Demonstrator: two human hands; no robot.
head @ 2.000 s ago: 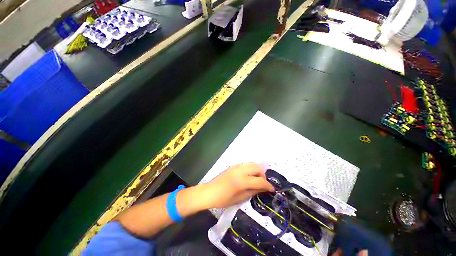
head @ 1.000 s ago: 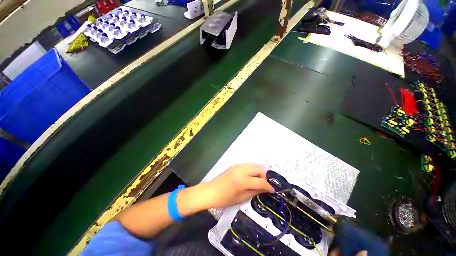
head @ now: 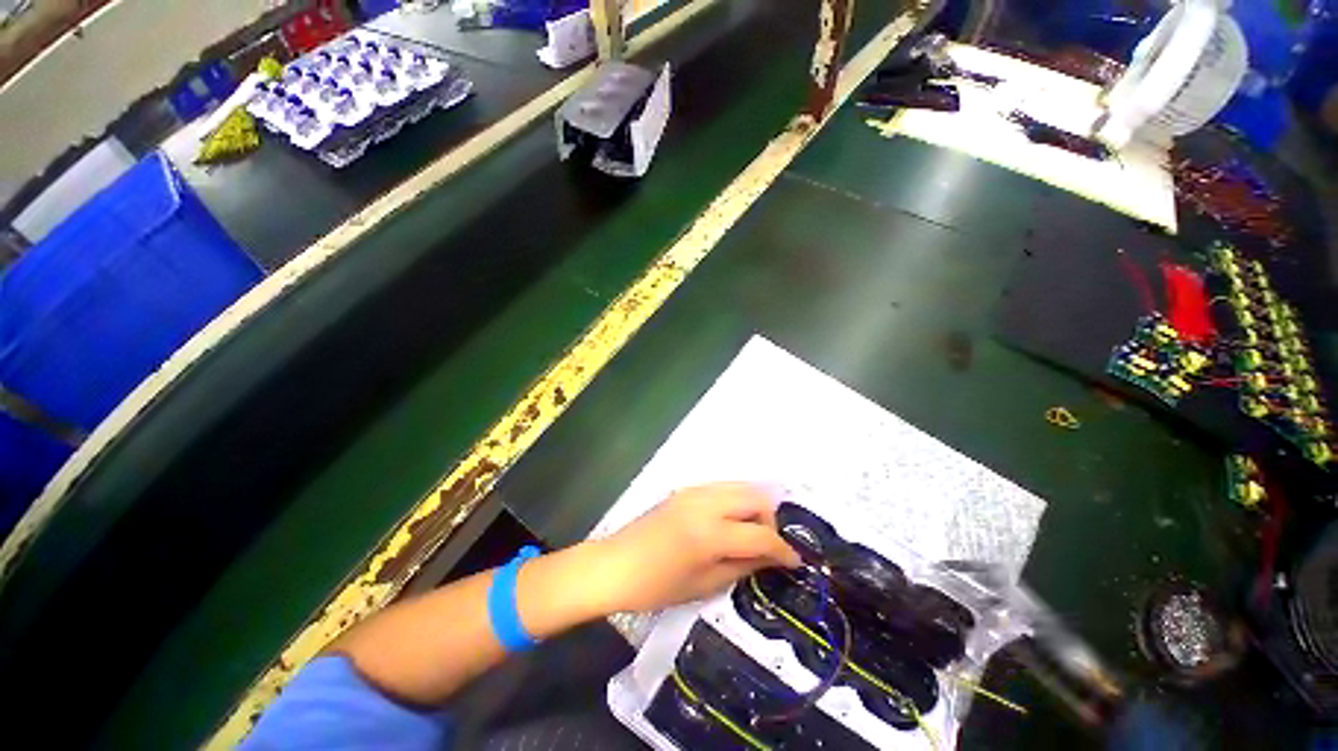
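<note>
A pale housing (head: 634,693) with rows of glossy black modules (head: 878,624) lies on a white textured sheet (head: 880,440) at bottom centre. Yellow leads (head: 869,678) cross the modules, and one loose yellow end sticks out at the right. A dark blue lead (head: 847,641) arcs over the middle. My left hand (head: 719,540) reaches over the upper left edge, fingertips pinched on the blue lead's upper end. The blurred metallic front of a soldering iron (head: 1059,641) is at the housing's right; its grip runs to the bottom edge. My right hand cannot be made out.
A yellow chipped rail (head: 587,345) separates the bench from the green belt (head: 426,316), which carries a pale unit (head: 613,118). At right are circuit boards (head: 1274,352), a round wire tip cleaner (head: 1183,628) and black rings (head: 1313,609). A white fan (head: 1192,74) stands behind; a blue bin (head: 125,286) is left.
The soldering iron has swung away from the modules to the right, and the right fingers are no longer visible. The unit on the belt has moved nearer and left. My left hand has barely moved.
</note>
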